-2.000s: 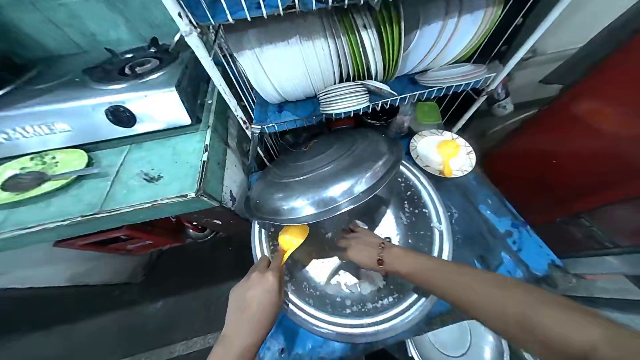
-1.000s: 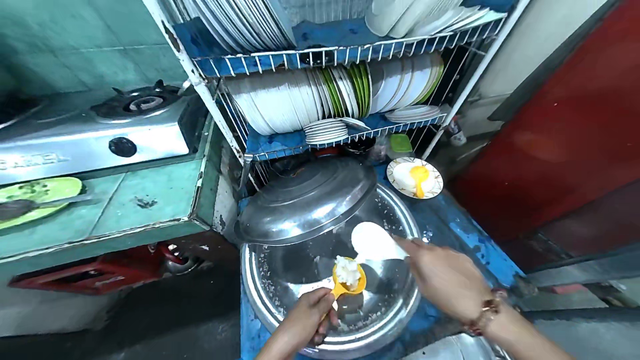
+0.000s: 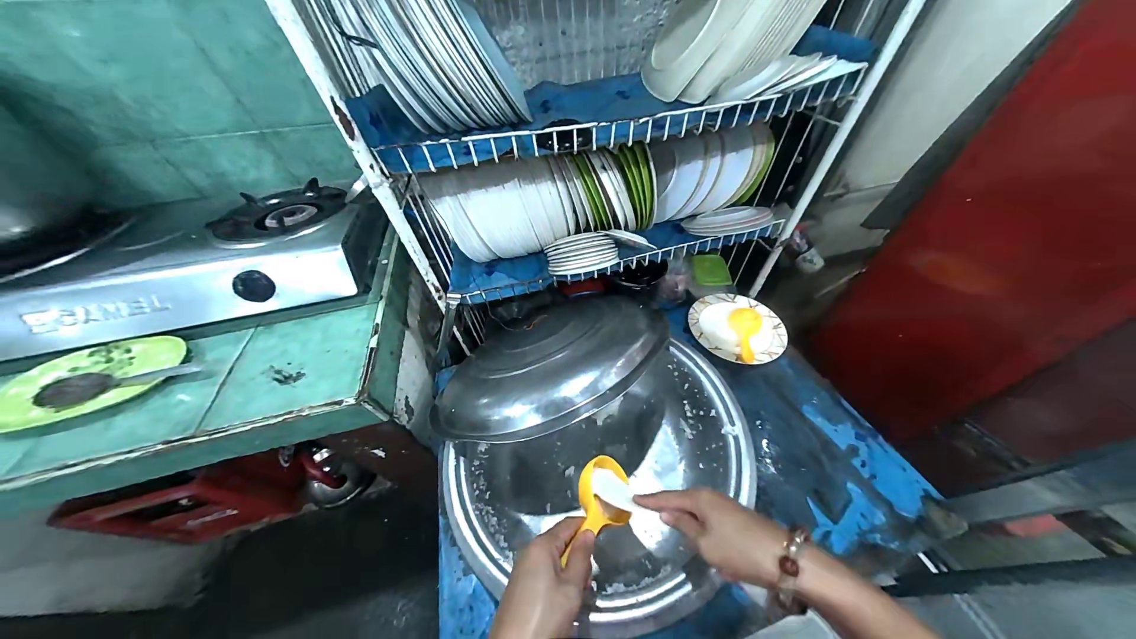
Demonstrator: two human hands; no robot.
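My left hand (image 3: 552, 568) grips the handle of a yellow plastic scoop (image 3: 587, 488), its round cup raised over a large metal pot (image 3: 741, 435). My right hand (image 3: 710, 528) holds a white spoon or paddle (image 3: 614, 490), whose blade lies inside the cup. White grains that look like rice stick to the pot's inner wall. A domed metal lid (image 3: 541, 373) leans over the pot's far left part. How much rice the scoop holds is hidden by the white blade.
A patterned plate (image 3: 701, 333) with a second yellow utensil (image 3: 747, 330) sits behind the pot, on the blue table (image 3: 799, 444). Beyond stands a white wire rack (image 3: 621, 133) full of plates. On the left tiled counter (image 3: 275, 355) are a gas stove (image 3: 177, 284) and a green plate (image 3: 151, 357).
Two seconds ago my right hand reached down inside the pot. One second ago the white paddle was beside the scoop, which held a heap of rice; now the paddle's blade is in the scoop's cup.
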